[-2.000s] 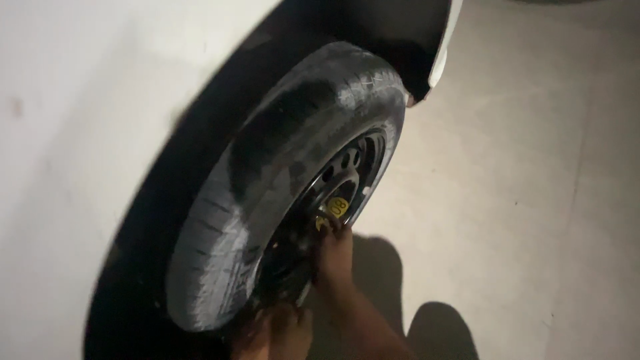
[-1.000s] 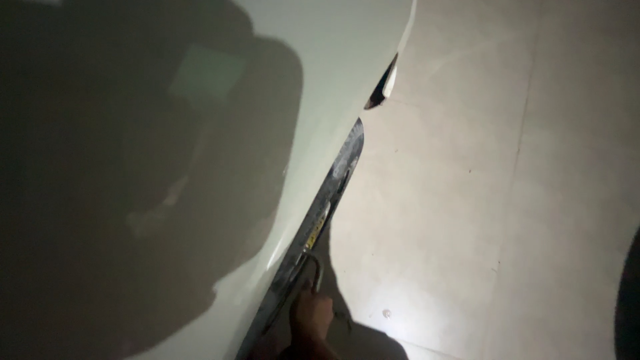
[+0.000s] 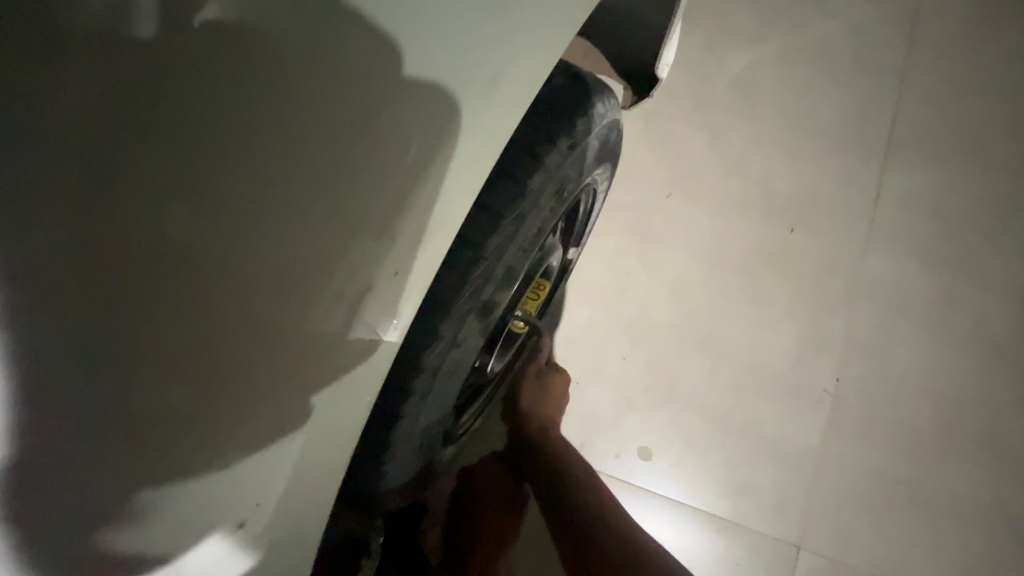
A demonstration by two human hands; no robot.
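A car wheel with a dusty black tyre (image 3: 448, 344) sits partly under a pale wheel arch, seen at a steep angle. Its dark rim (image 3: 580, 216) bears yellow markings near the hub. My right hand (image 3: 544, 392) is closed by the rim's lower half, around what looks like the handle of a bent metal tool (image 3: 530, 320); its far end is against the hub area, though the contact is unclear. Lower and to the left, my left hand (image 3: 480, 488) is in deep shadow near the tyre's bottom part, and its fingers and anything in them cannot be made out.
The pale car body panel (image 3: 432, 144) fills the left side, with a large shadow across it. A dark trim piece with a pale edge (image 3: 640, 48) juts out beyond the top of the tyre. Light floor tiles (image 3: 760, 280) with thin joints lie to the right.
The view has shifted a lot, and more of the tyre and rim shows than one second ago. My right hand stays beside the hub area.
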